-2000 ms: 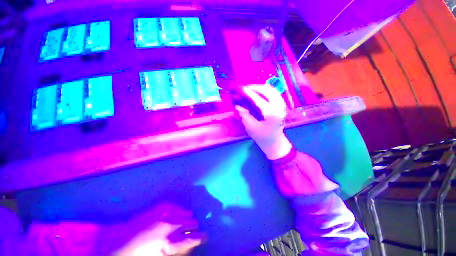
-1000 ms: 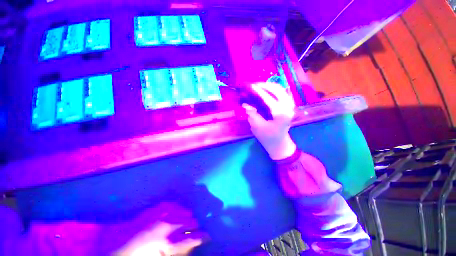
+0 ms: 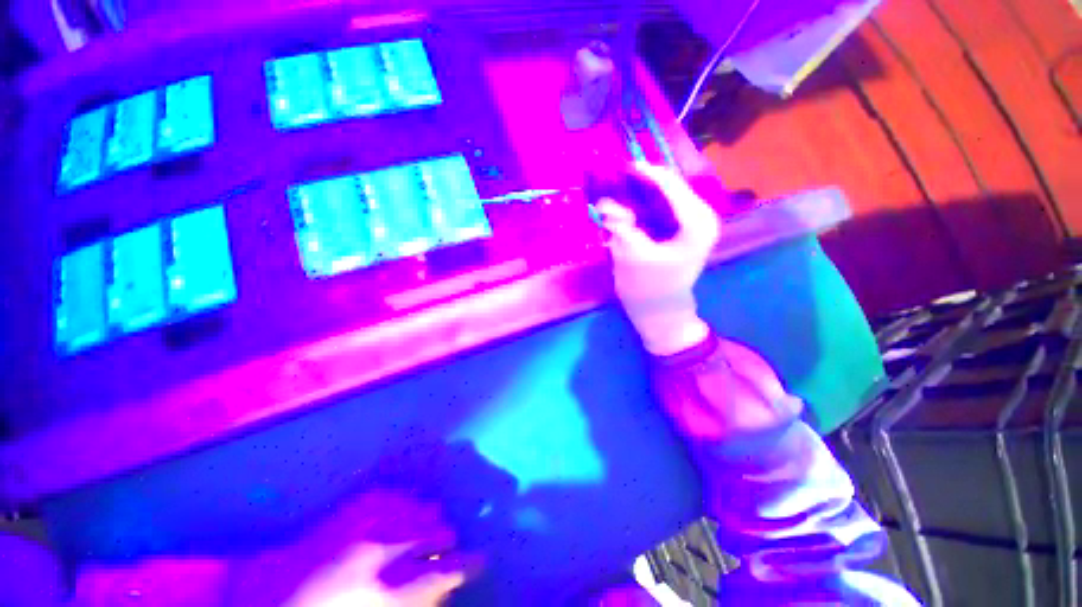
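Observation:
Several glowing cyan circuit board panels lie in a dark carrier pallet (image 3: 267, 231) under purple light. My right hand (image 3: 664, 255) is closed on a dark tool (image 3: 635, 202) at the pallet's right side. A thin, pale tip (image 3: 522, 196) reaches left from the tool to the right edge of the front right board panel (image 3: 389, 217). I cannot tell whether it touches. My left hand (image 3: 386, 577) is low at the bottom edge, in front of the station, blurred and partly cut off. I cannot tell whether it holds anything.
A small bottle (image 3: 587, 89) stands at the station's right end. The rounded front edge (image 3: 285, 385) runs below the boards, above a blue-green front. A white sheet (image 3: 789, 59) hangs at the upper right, near red crates (image 3: 949, 131). Black ribbed totes (image 3: 973, 474) stand lower right.
The view has shifted, so the boards sit further left and tilted. My right hand has moved right and away from the boards, showing more of the tool's pale tip. My left hand stays low.

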